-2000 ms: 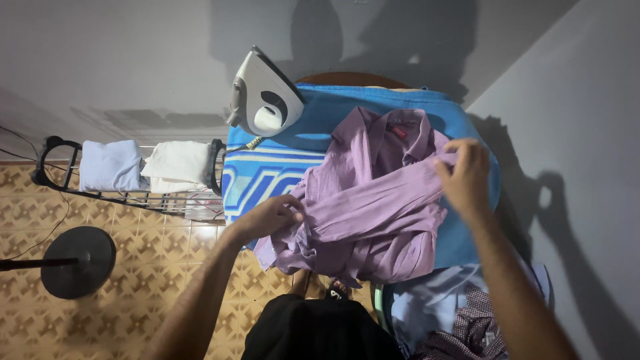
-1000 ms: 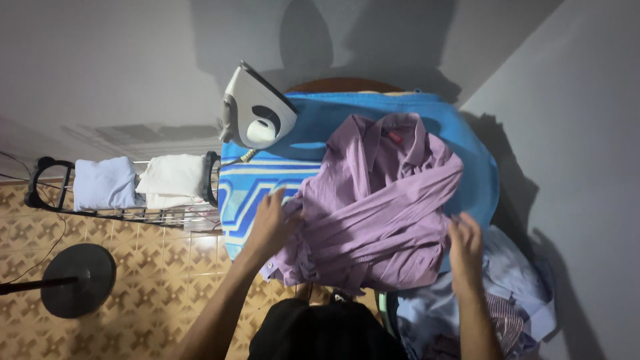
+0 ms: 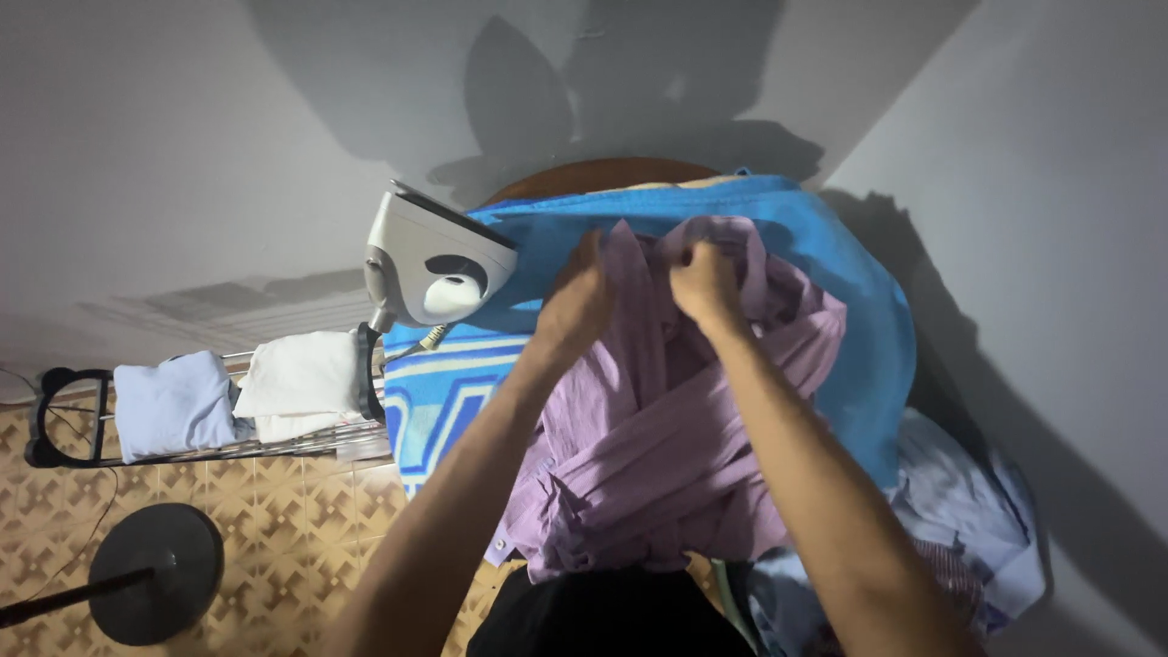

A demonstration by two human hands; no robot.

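A purple long-sleeved shirt (image 3: 675,438) lies crumpled, its sleeves folded across the front, on a blue patterned towel (image 3: 867,319) that covers a rounded board or table. My left hand (image 3: 582,292) is at the left side of the shirt's collar, its fingers closed at the cloth edge. My right hand (image 3: 707,278) pinches the collar to the right of it. The fingertips of both hands are partly hidden. A white and grey clothes iron (image 3: 443,260) stands on its heel at the towel's left end, close to my left hand.
At left a metal rack (image 3: 301,447) holds folded light blue cloth (image 3: 173,406) and folded white cloth (image 3: 301,379). Below it a round black stand base (image 3: 155,573) rests on the tiled floor. More clothes (image 3: 967,511) lie heaped at lower right. Grey walls rise behind and at right.
Both hands have moved from the shirt's sides up to its collar and closed on the cloth there. The collar is now lifted and bunched, where it lay spread before.
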